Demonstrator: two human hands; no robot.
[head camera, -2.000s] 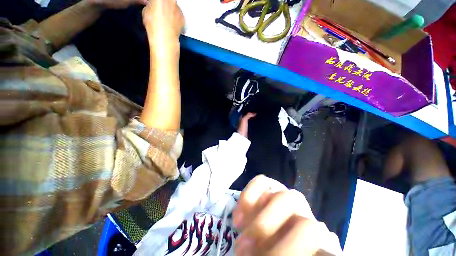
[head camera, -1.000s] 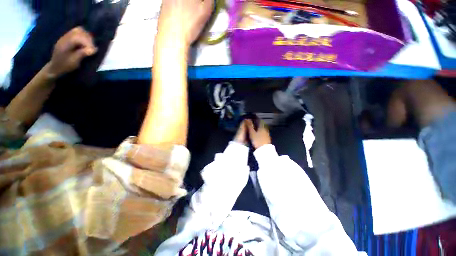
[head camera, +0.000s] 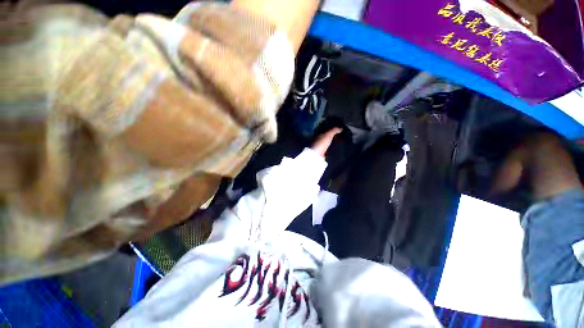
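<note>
Black cloth (head camera: 358, 205) lies over my lap and reaches under the table. My left hand (head camera: 327, 140) is small in the picture, at the end of the white sleeve, with its fingers at the dark cloth. Whether it holds anything cannot be told. My right hand is not visible; only the raised white right sleeve (head camera: 371, 295) shows at the bottom edge. A small white piece (head camera: 324, 207) lies on the black cloth beside my left sleeve.
A person's plaid sleeve (head camera: 160, 122) fills the left. The blue table edge (head camera: 416, 54) carries a purple carton (head camera: 474, 41). Black-and-white cords (head camera: 312, 83) hang below it. A white panel (head camera: 483, 256) and a neighbour's blue-grey sleeve (head camera: 554, 243) are at right.
My hands were together over the lap one second ago; now my right hand is out of view, its sleeve drawn back. The plaid sleeve covers more of the picture, and the view has shifted.
</note>
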